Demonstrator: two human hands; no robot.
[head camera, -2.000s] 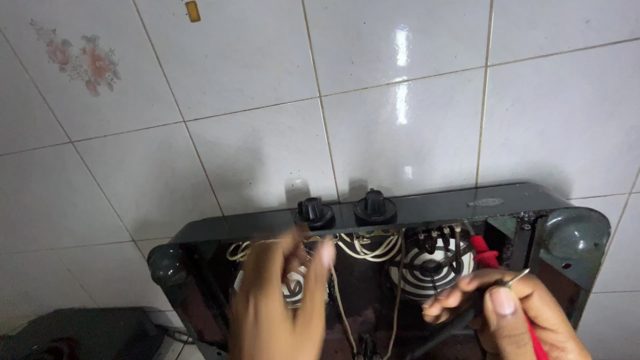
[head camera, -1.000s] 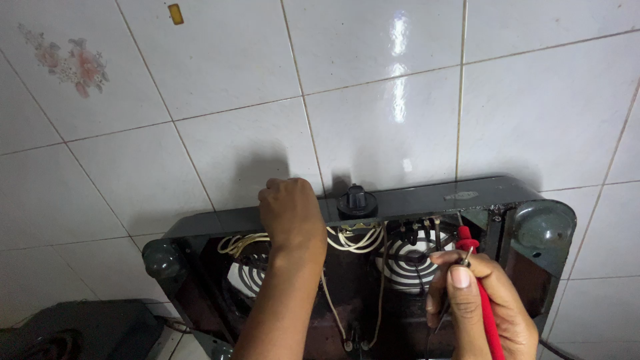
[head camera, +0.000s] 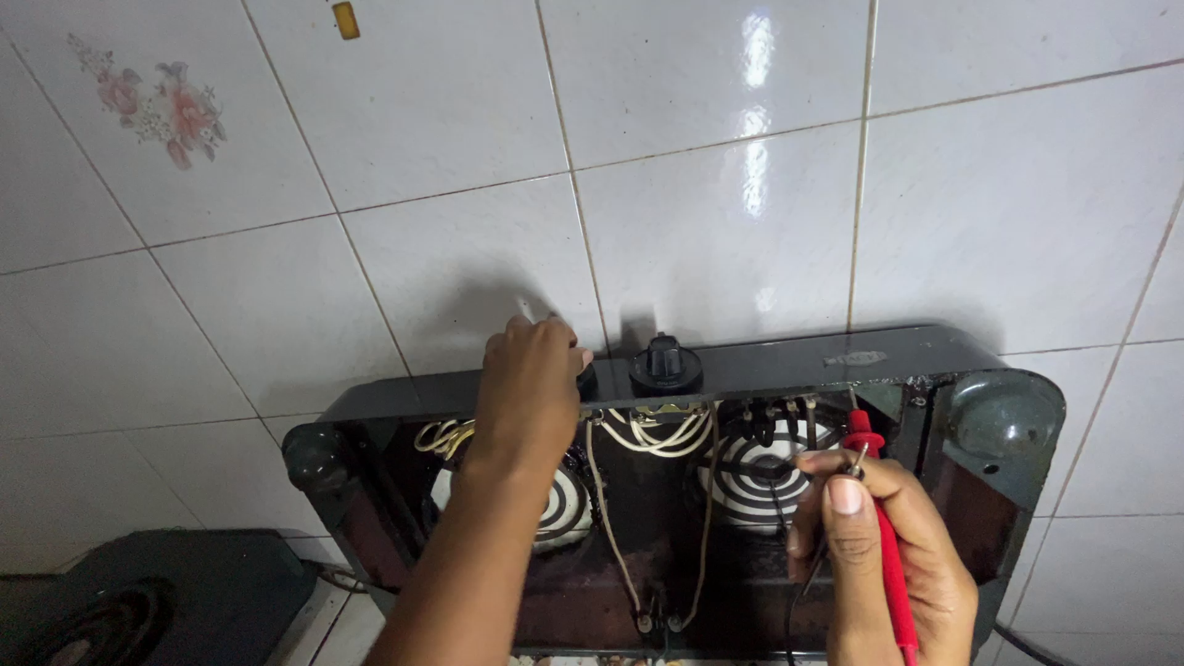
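An overturned double electric hot plate shows its wired underside. My left hand reaches over its rim and has its fingers on the left black control knob, mostly hidden behind them. Right of it, the other black knob is untouched. My right hand holds a red test probe and a second probe with a bare metal tip, near the right spiral heating element. The red probe points at the rim near the terminals; contact cannot be told.
White wires loop below the rim, and thin wires run down to a terminal block. A second dark stove part lies at the lower left. The tiled wall stands close behind.
My left hand has moved from in front of the left element up to the left knob, which was visible two seconds ago. My right hand still holds the probes.
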